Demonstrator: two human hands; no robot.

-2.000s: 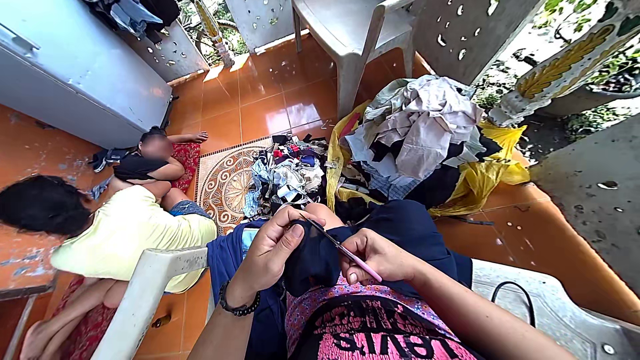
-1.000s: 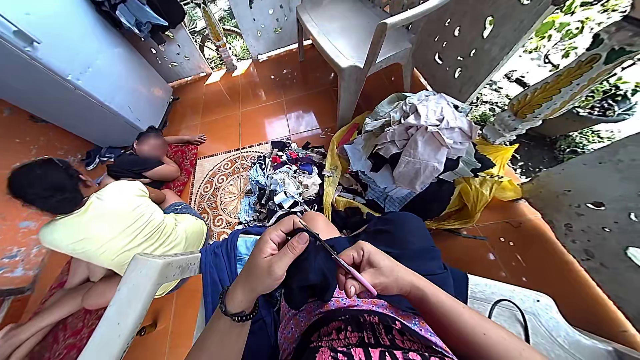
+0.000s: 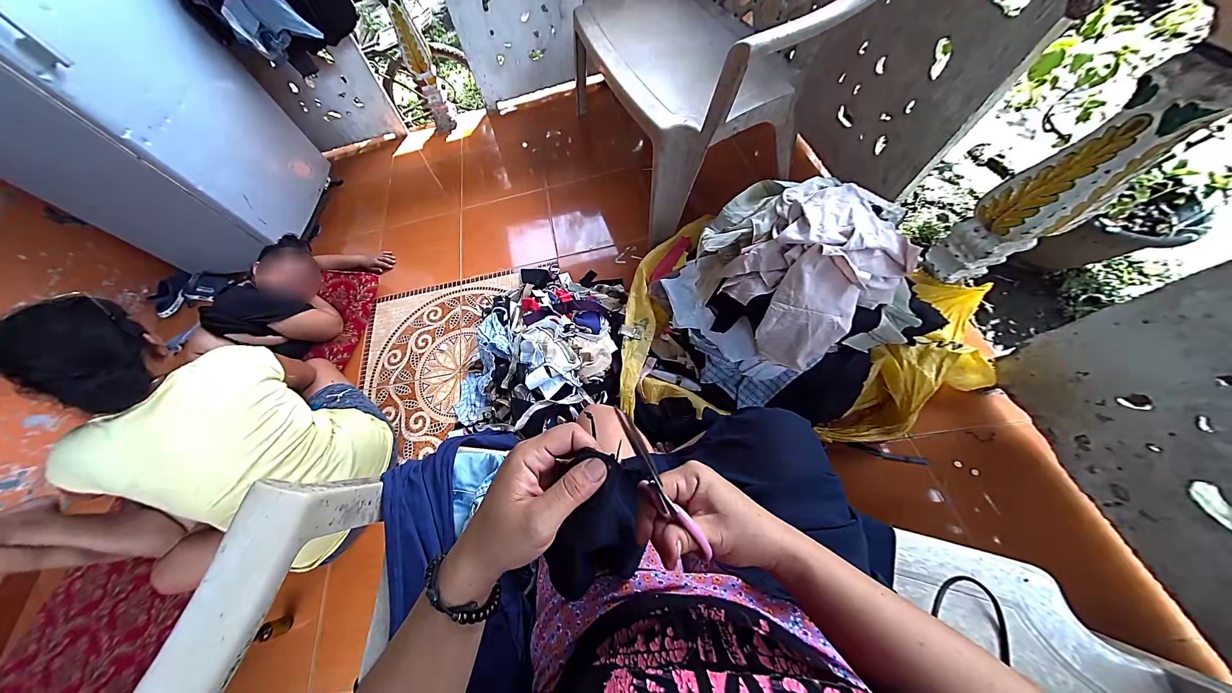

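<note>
My left hand [image 3: 534, 496], with a dark beaded bracelet at the wrist, pinches a piece of dark cloth [image 3: 597, 539] above my lap. Pink-handled scissors [image 3: 685, 525] are in my right hand [image 3: 707, 520], their blades pointing up and away beside the cloth, slightly apart. Dark navy fabric [image 3: 780, 472] lies over my lap. Beyond my knees a heap of small fabric scraps [image 3: 549, 346] lies on a patterned mat [image 3: 423, 356]. To its right, larger cloth pieces [image 3: 818, 269] are piled in a yellow plastic sack [image 3: 890, 390].
Two people are on the floor at left, one in a yellow shirt [image 3: 221, 433], one lying on a red mat [image 3: 346, 308]. A plastic chair [image 3: 664, 77] stands ahead. My own chair's armrest [image 3: 308, 500] is at left. A metal cabinet [image 3: 164, 115] and perforated wall panels [image 3: 876, 106] border the tiled floor.
The scissors have turned from lying across the cloth to pointing more upward, and their blades now sit beside it. My left hand still holds the dark cloth.
</note>
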